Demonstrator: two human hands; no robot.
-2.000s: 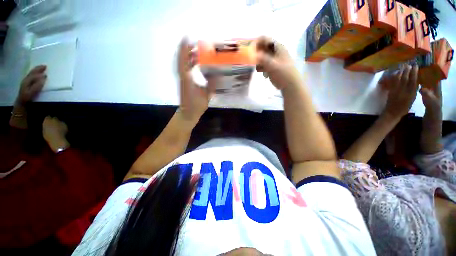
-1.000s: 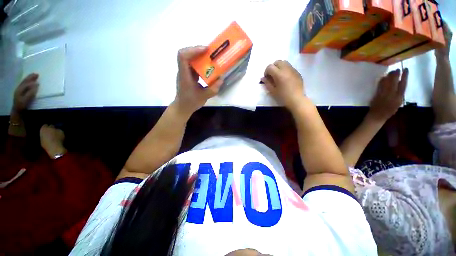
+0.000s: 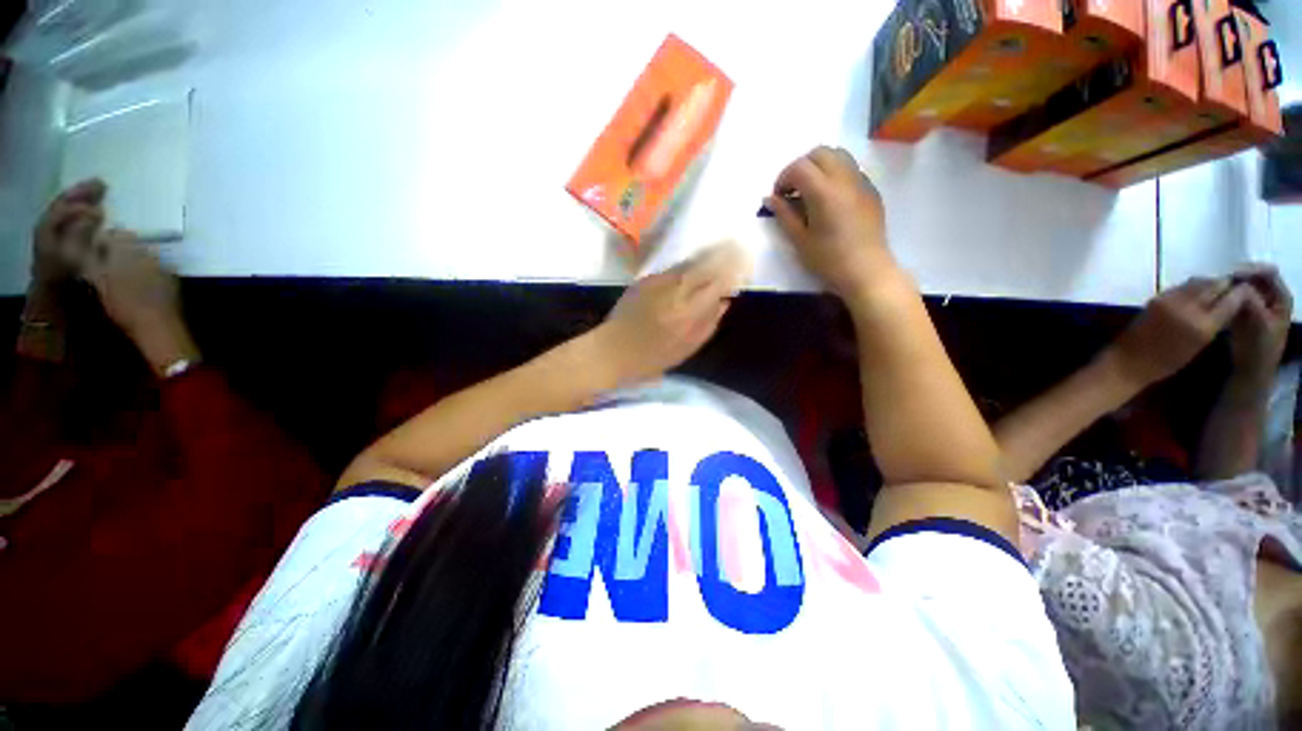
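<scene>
An orange product box (image 3: 653, 140) stands on the white tabletop in front of me, its orange end with a black slot facing up, slightly turned. No hand touches it. My left hand (image 3: 683, 307) is at the table's front edge, just below the box; it is blurred, and whether it holds anything cannot be told. My right hand (image 3: 831, 217) is right of the box, fingers curled, with a small dark piece (image 3: 767, 212) at its fingertips. A thin white sheet at the table edge is hardly visible against the top.
A row of orange-and-black cartons (image 3: 1064, 86) stands at the upper right. A person's hands (image 3: 1214, 317) are together at the right table edge. Another person's hands (image 3: 107, 257) are at the left, beside a white flat pad (image 3: 132, 164). Clear plastic (image 3: 107, 50) lies far left.
My left hand has let go of the box and moved down and right to the table edge. The box now stands alone. Both neighbours' hands have moved.
</scene>
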